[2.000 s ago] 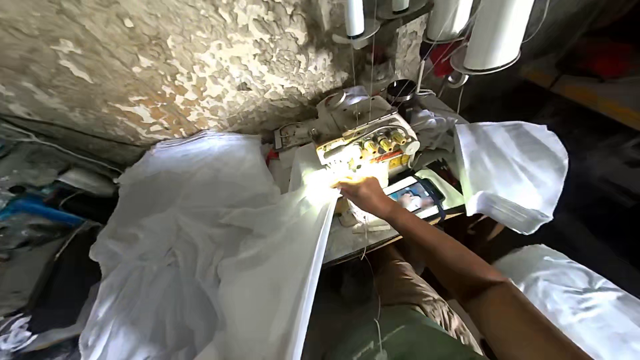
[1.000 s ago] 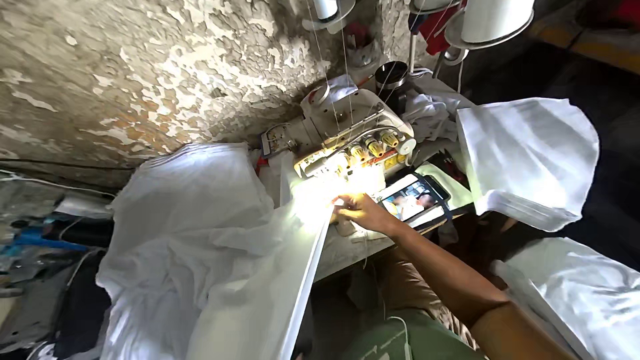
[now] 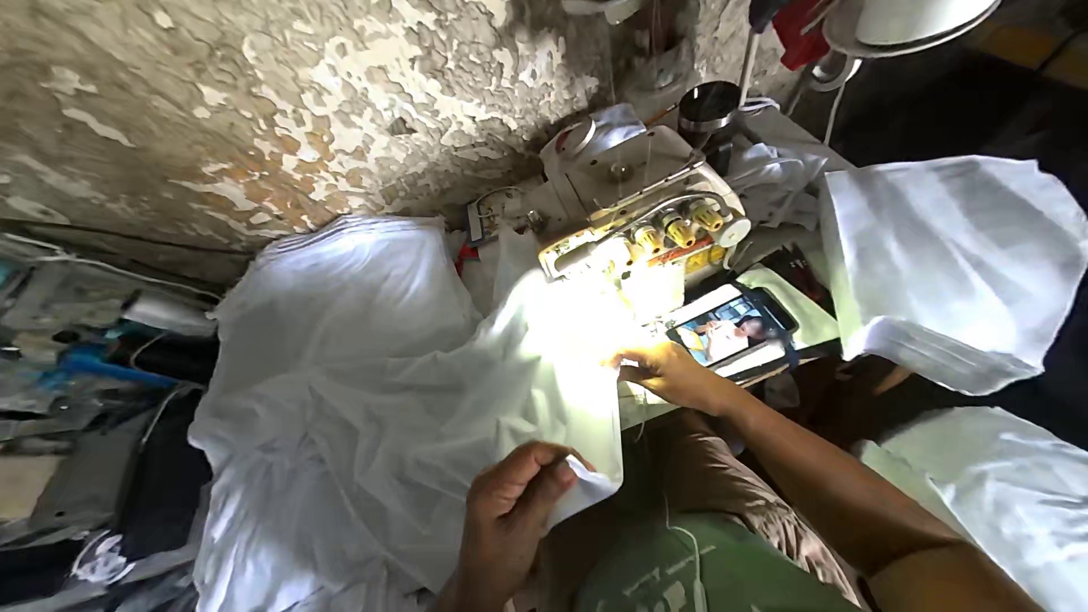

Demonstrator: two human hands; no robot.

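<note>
White fabric [image 3: 408,408] spreads from the left side up to an industrial overlock sewing machine [image 3: 646,204] with yellow tension knobs. Bright light washes out the sewing area, so the needle and presser foot cannot be made out. My left hand [image 3: 518,501] pinches the near corner of the fabric between thumb and fingers, low in the view. Just in front of the machine, my right hand [image 3: 667,370] has its fingertips on the fabric's right edge. A smartphone [image 3: 731,331] with a lit screen lies right of that hand.
A stack of white cloth [image 3: 340,263] lies against the peeling wall [image 3: 297,110]. White cloth pieces [image 3: 952,263] hang at the right, with more white fabric [image 3: 1003,493] below. A dark cup [image 3: 708,110] stands behind the machine. Thread cones [image 3: 926,21] are above. Tools and dark cloth fill the far left.
My left hand, not visible in the earlier frames, now holds the fabric's near corner. My right hand remains at the fabric edge by the machine. The view has moved closer.
</note>
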